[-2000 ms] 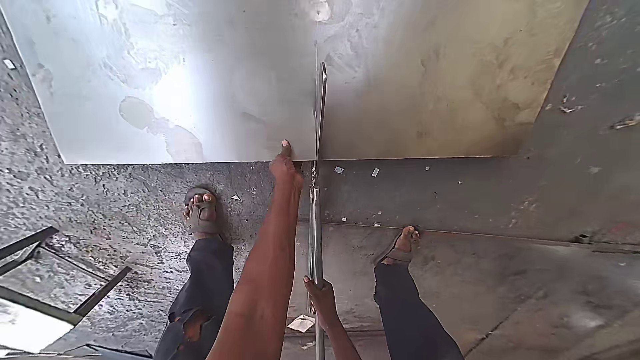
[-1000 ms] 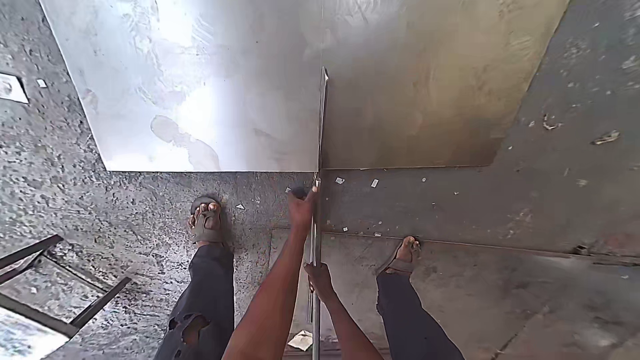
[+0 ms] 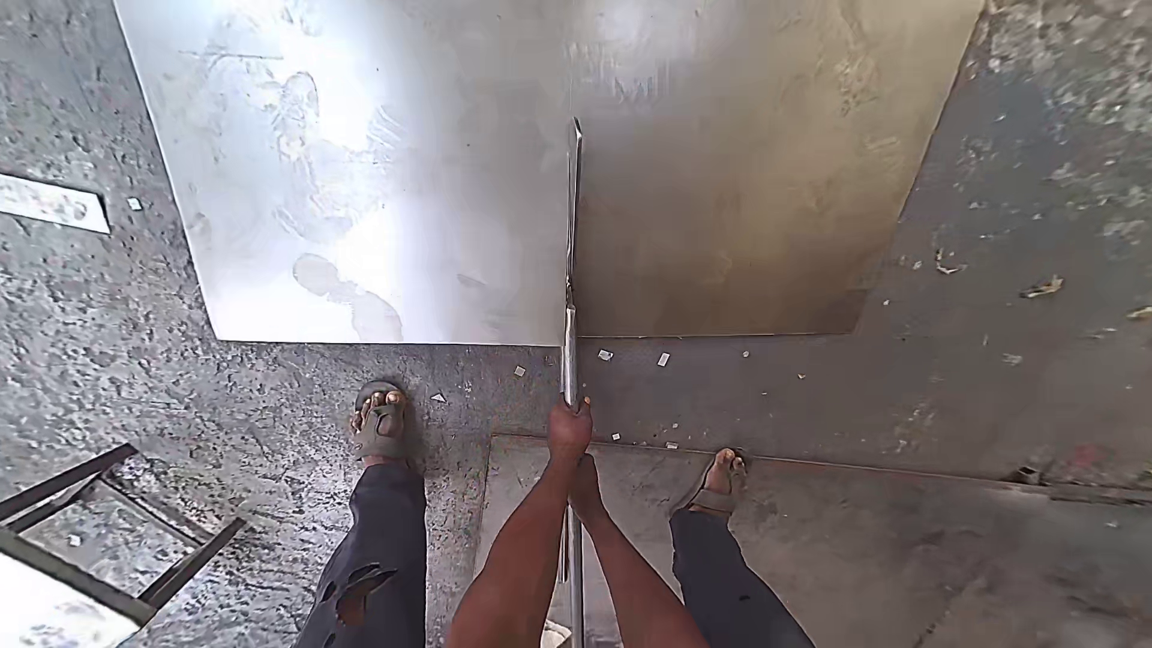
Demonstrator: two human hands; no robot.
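Note:
A large sheet of metal (image 3: 504,225) lies flat on the floor in front of me. Over its near edge reaches a long-handled metal tool, seemingly hand shears (image 3: 571,351), whose narrow head is upright on the sheet with its tip well inside the edge. My left hand (image 3: 571,429) is closed around the metal handle just short of the sheet. Right behind it my right hand (image 3: 585,486) grips the handle area too, partly hidden by the left wrist. Below the hands the handles run back between my forearms.
My sandalled feet (image 3: 380,421) stand either side of the tool. A dark metal frame (image 3: 108,522) is at the lower left, a pale flat strip (image 3: 54,203) at the left edge. Small scraps (image 3: 663,359) dot the floor. A floor plate edge (image 3: 837,465) runs across the right.
My left hand has gone from pointing at the sheet's near edge to gripping the handle. My right hand has moved up the handle, close behind the left.

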